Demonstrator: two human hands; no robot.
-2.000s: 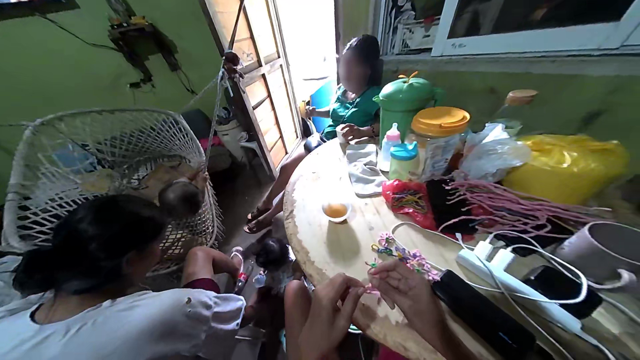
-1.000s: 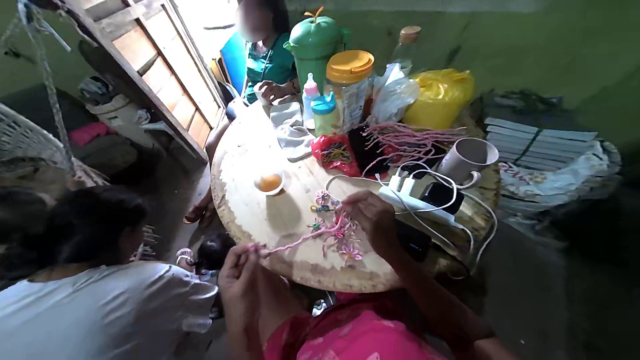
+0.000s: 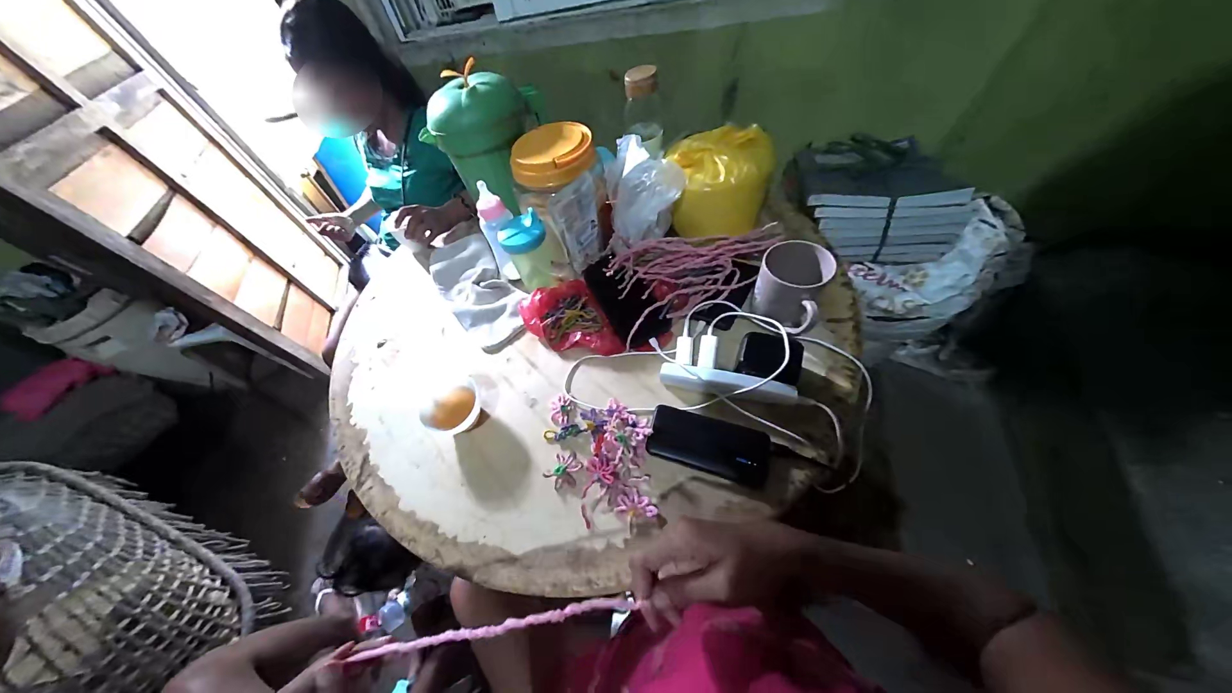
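Note:
A pink twisted strand of yarn or pipe cleaner (image 3: 500, 626) runs stretched between my two hands, below the near edge of the round wooden table (image 3: 520, 558). My left hand (image 3: 322, 664), at the bottom left, pinches one end. My right hand (image 3: 674, 568) grips the other end at the table's edge. Just beyond my right hand lies a pile of small pink flower shapes (image 3: 606, 457) with some green, blue and yellow parts. A bundle of pink strands (image 3: 688, 265) rests farther back, near a red plastic bag (image 3: 573, 322) holding thin colored pieces.
On the table are a cup of orange-brown contents (image 3: 452, 406), a black power bank (image 3: 709, 446), a white power strip (image 3: 729, 382) with cables, a mug (image 3: 792, 279), jars and bottles. A person in green (image 3: 414, 173) sits at the far left side; a woven hammock (image 3: 125, 568) hangs lower left.
Two seconds ago my hands were close together; now they are apart with the pink strand stretched between them. The flower pile, touched by my right hand a second ago, lies uncovered. The view has swung right.

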